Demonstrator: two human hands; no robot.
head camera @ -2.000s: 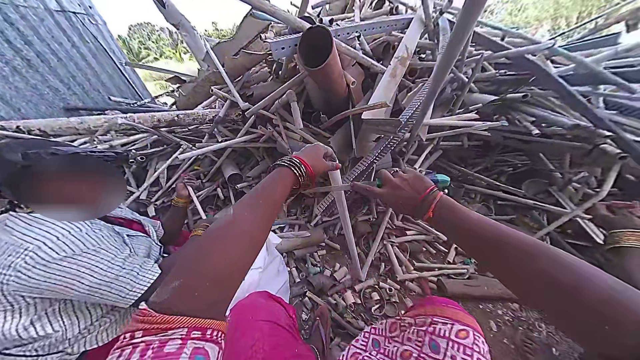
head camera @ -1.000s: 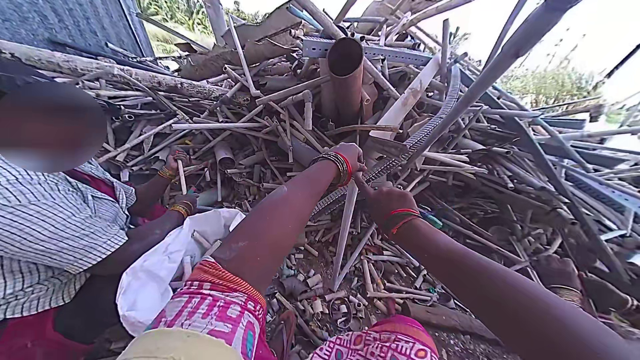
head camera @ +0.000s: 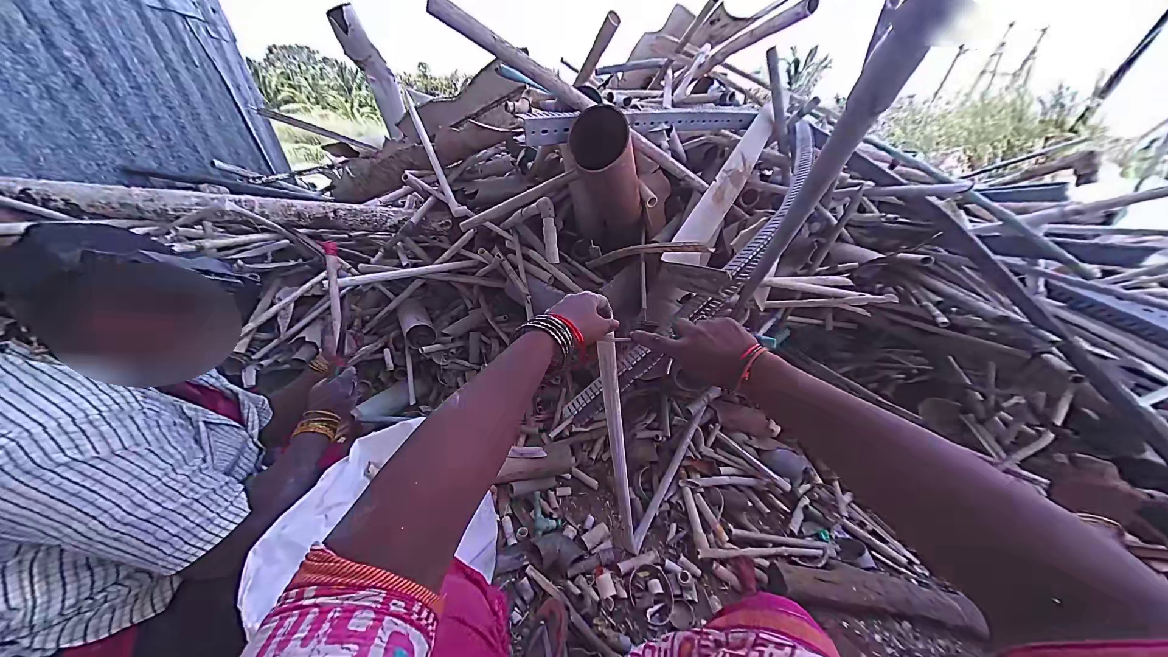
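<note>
My left hand [head camera: 587, 319], with bangles at the wrist, is closed around the top of a pale plastic pipe [head camera: 615, 438]. The pipe stands nearly upright, its lower end down among cut pieces. Just to the right, my right hand [head camera: 707, 351] is closed on a tool, of which a bit of green handle [head camera: 772, 340] shows beyond the fingers. A thin blade-like part reaches from that hand to the pipe's top; its kind cannot be made out. Behind my right hand runs a slotted grey plastic duct [head camera: 753, 251].
A heap of scrap pipes [head camera: 912, 265] rises ahead, with a wide brown pipe [head camera: 607, 182] upright in it. Short pipe offcuts [head camera: 639, 575] litter the ground. At left, a person in a striped shirt [head camera: 100, 484] sits beside a white sack [head camera: 301, 538]. Another person's bangled wrist shows at the right edge.
Both my hands stay close together at the pipe's top. The person at left has brought both hands together around a thin upright piece. The view has shifted.
</note>
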